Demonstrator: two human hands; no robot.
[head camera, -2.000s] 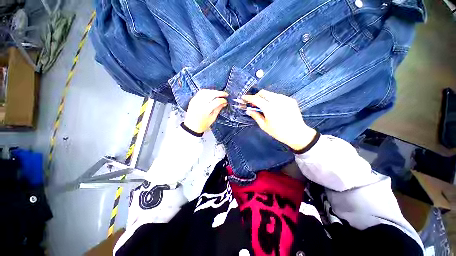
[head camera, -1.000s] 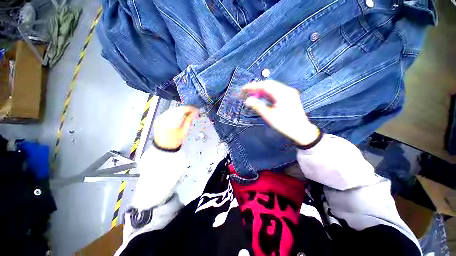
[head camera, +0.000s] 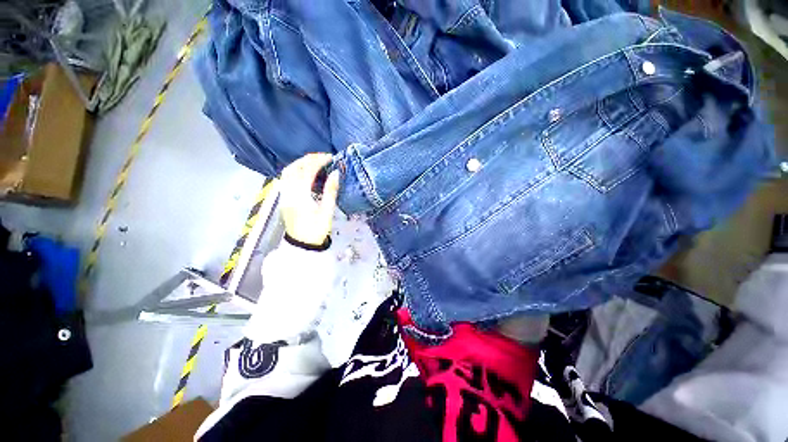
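A mid-blue denim jacket (head camera: 484, 216) lies spread in front of me, with pale stitching, round metal buttons and a pocket flap. Its right part is blurred. My left hand (head camera: 307, 198) is closed at the jacket's left edge, with its fingertips on a short stitched corner (head camera: 356, 183). A dark spot shows between the fingers; I cannot tell what it is. My right hand is not visible; only a blurred pale sleeve shows at the lower right.
More blue denim (head camera: 294, 78) is heaped beyond the jacket. A cardboard box (head camera: 60, 138) stands on the floor at left, near yellow-black tape (head camera: 142, 142). A metal frame (head camera: 194, 298) is left of my arm. Dark garments (head camera: 43, 345) are at lower left.
My left hand has gone back to the jacket's edge. My right hand has left the middle and dropped from sight. The jacket's right side has shifted and the small piece under my right hand is gone.
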